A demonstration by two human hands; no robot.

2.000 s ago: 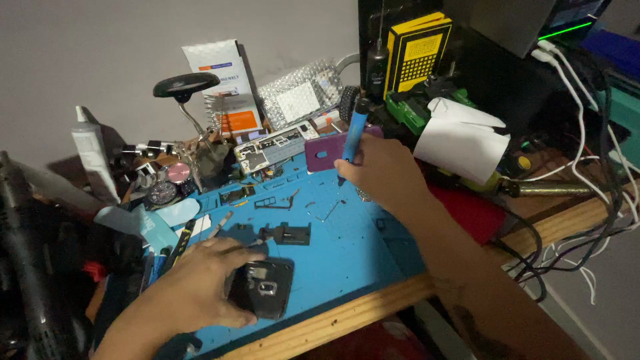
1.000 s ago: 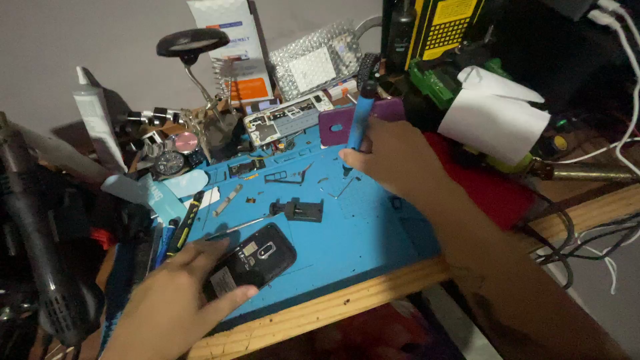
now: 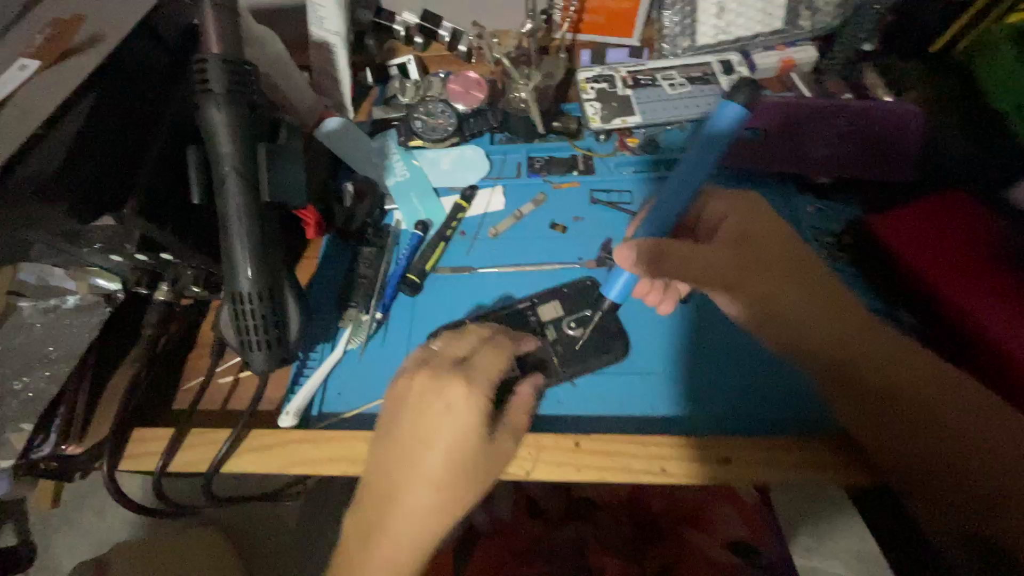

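A black smartphone body lies tilted on the blue work mat, its inner or back side with the camera area facing up. My left hand grips its left end, fingers over the far edge and thumb on the near side. My right hand holds a blue pen-shaped electric screwdriver slanting down to the left, its thin bit at the phone near the camera area. Whether the bit touches is too blurred to tell. Just beyond the phone lies a metal spudger.
A hot-air gun hangs at left, cables below. Screwdrivers and a white brush lie left on the mat. Behind are watches, an opened phone frame and a purple panel. A wooden edge borders the front.
The blue screwdriver has come from beside the purple panel to the phone's camera area. My left hand still holds the phone. The view has swung left and down.
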